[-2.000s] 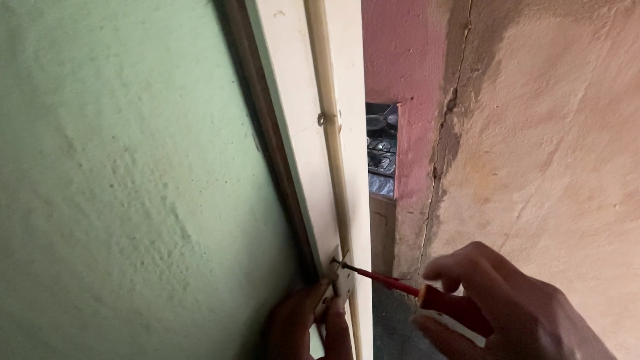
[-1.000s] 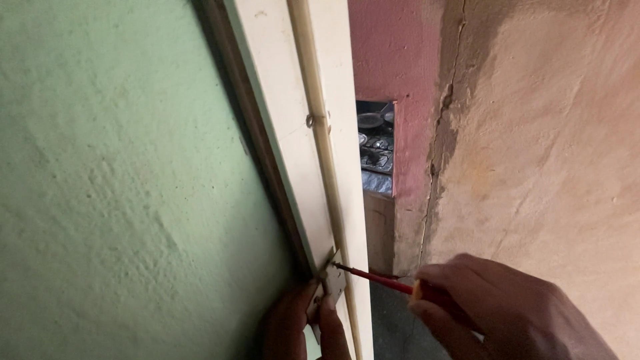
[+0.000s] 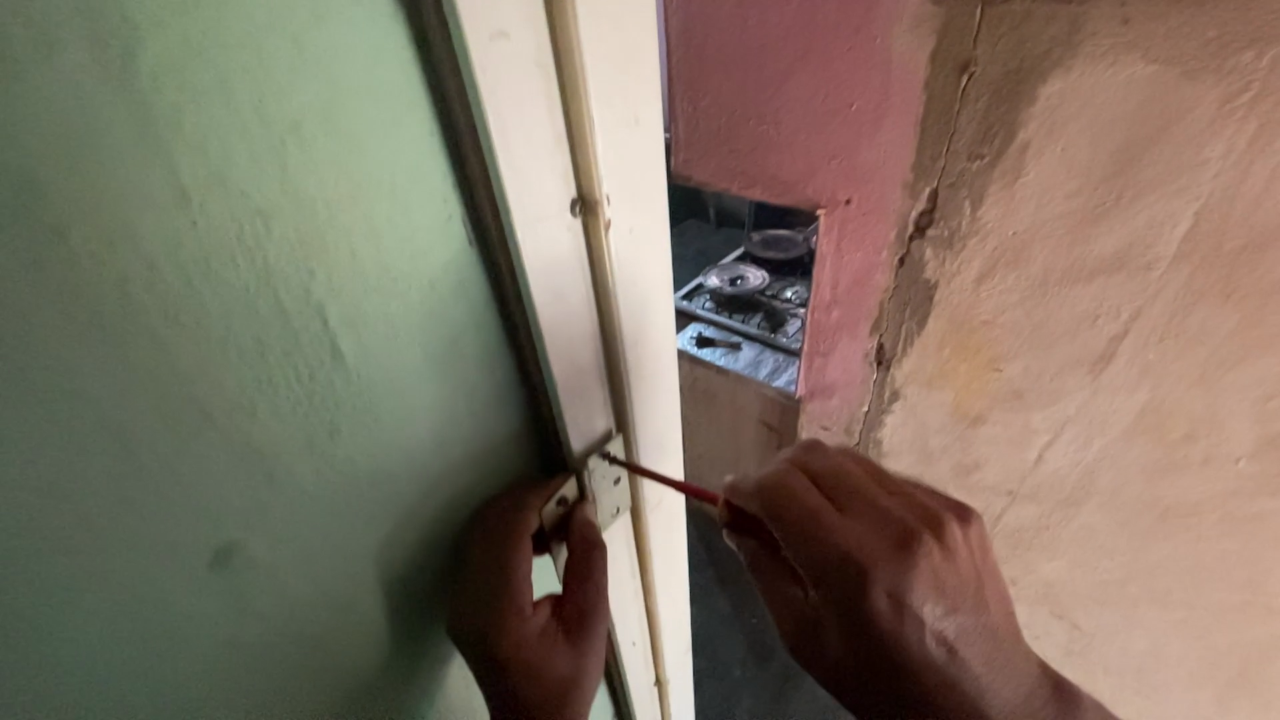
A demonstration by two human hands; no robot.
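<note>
A pale metal hinge with screw holes lies against the white door frame. My left hand pinches the hinge's lower left leaf between thumb and fingers. In my right hand is a screwdriver with a red shaft; most of its handle is hidden by the fingers. The screwdriver's tip meets a dark screw at the hinge's upper hole, and the shaft slants down to the right.
A green wall or panel fills the left. To the right are a pink wall and a cracked tan wall. Through an opening, a gas stove with a pan shows farther off. A thin strip runs down the frame.
My right hand has shifted its grip around the screwdriver handle, covering more of it. The tip stays at the hinge, and my left hand still holds the hinge.
</note>
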